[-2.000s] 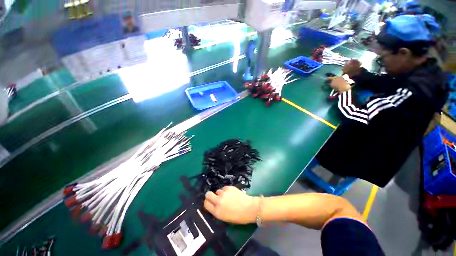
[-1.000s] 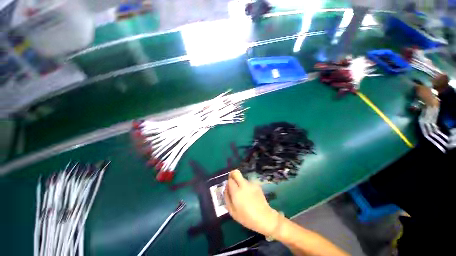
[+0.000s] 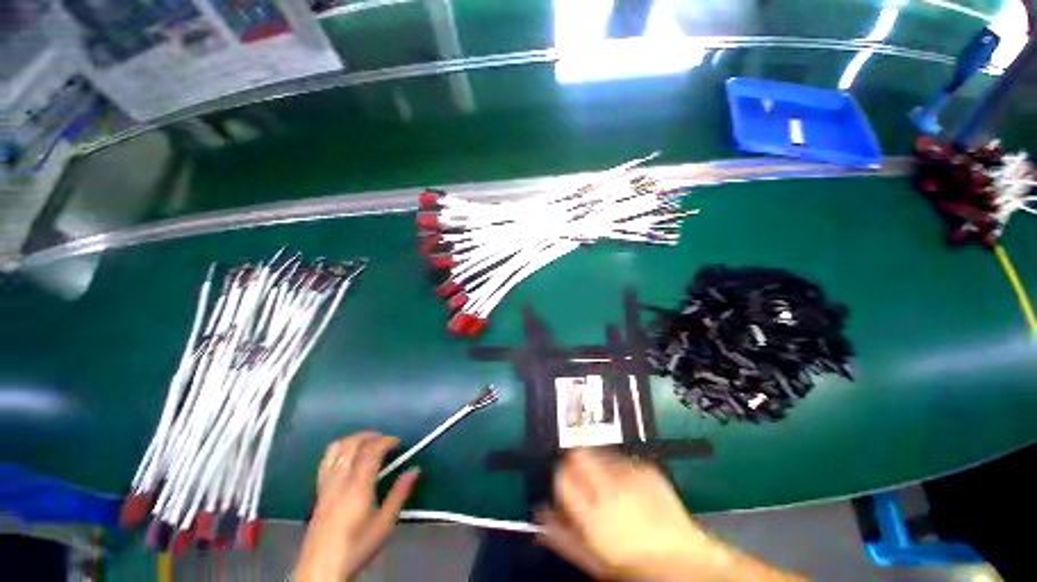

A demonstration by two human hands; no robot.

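Observation:
My left hand is low at the bench's front edge, thumb and forefinger apart beside a white cable whose bare-wire end points up right. A second white cable runs between my hands along the front edge. Whether my left hand grips either cable is unclear. My right hand is blurred, its fingers at the second cable's right end, just below the taped white plate. Its fingertips are partly hidden. Black connector housings lie heaped right of the plate.
Unfinished cable bundle lies top centre, red ends left. Another cable bundle lies left, red ends toward me. Blue parts tray is behind the housings. Neighbour's harnesses are far right by a yellow line. Black tape frames the plate.
The view has swung left and down. My left hand has come into the picture. My right hand has moved from the housings to the front edge below the plate. The second cable now shows between my hands.

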